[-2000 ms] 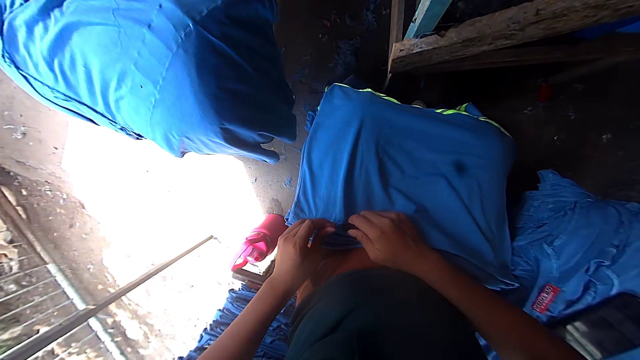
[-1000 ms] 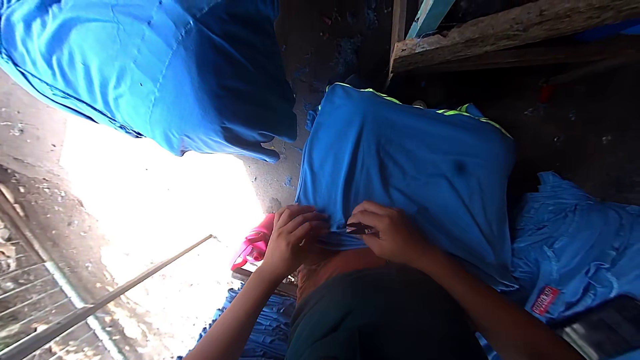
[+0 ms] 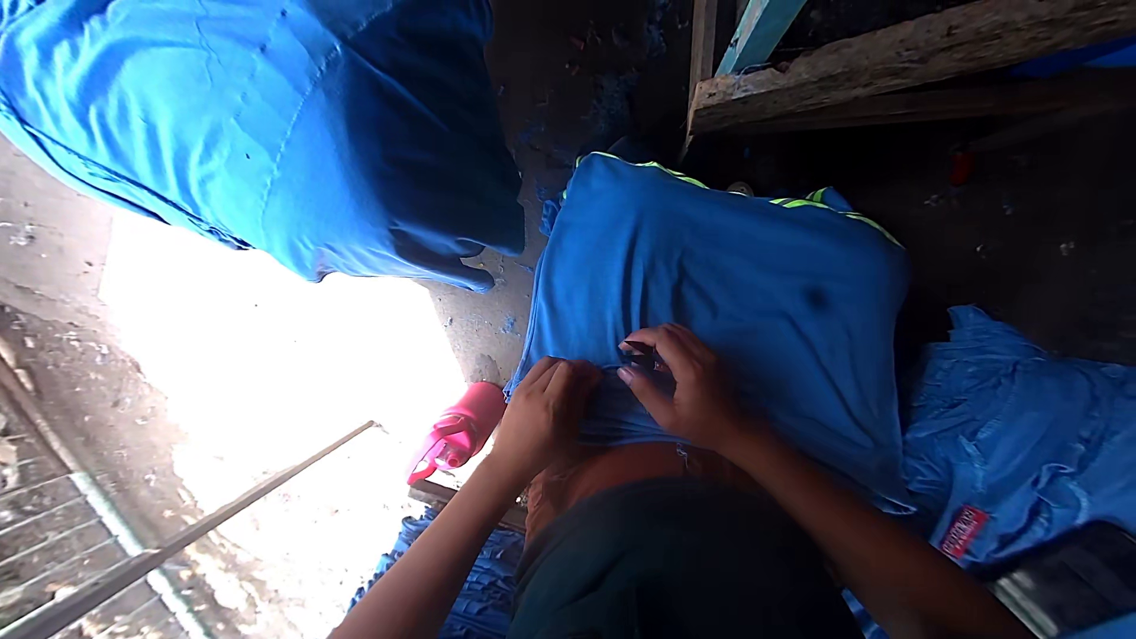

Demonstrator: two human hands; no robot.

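Observation:
Blue fabric [image 3: 728, 293] with yellow-green edging along its far side lies spread over my lap. My left hand [image 3: 555, 399] pinches the near part of this cloth, its fingertips partly hidden. Just to the right, my right hand [image 3: 679, 377] holds a small dark tool [image 3: 641, 357], perhaps thread snips, between thumb and fingers, close to the cloth. The tool's exact shape is hard to make out in the shade.
A large blue cloth bundle [image 3: 266, 133] fills the upper left. A pink bottle [image 3: 466, 426] lies left of my left hand. Crumpled blue fabric [image 3: 1021, 435] with a red label and a dark flat object [image 3: 1074, 577] are at right. A wooden frame [image 3: 887, 67] stands at upper right.
My right hand has lifted slightly and its fingers have spread around the dark tool, which shows more plainly now. The left hand has moved a little and remains on the cloth.

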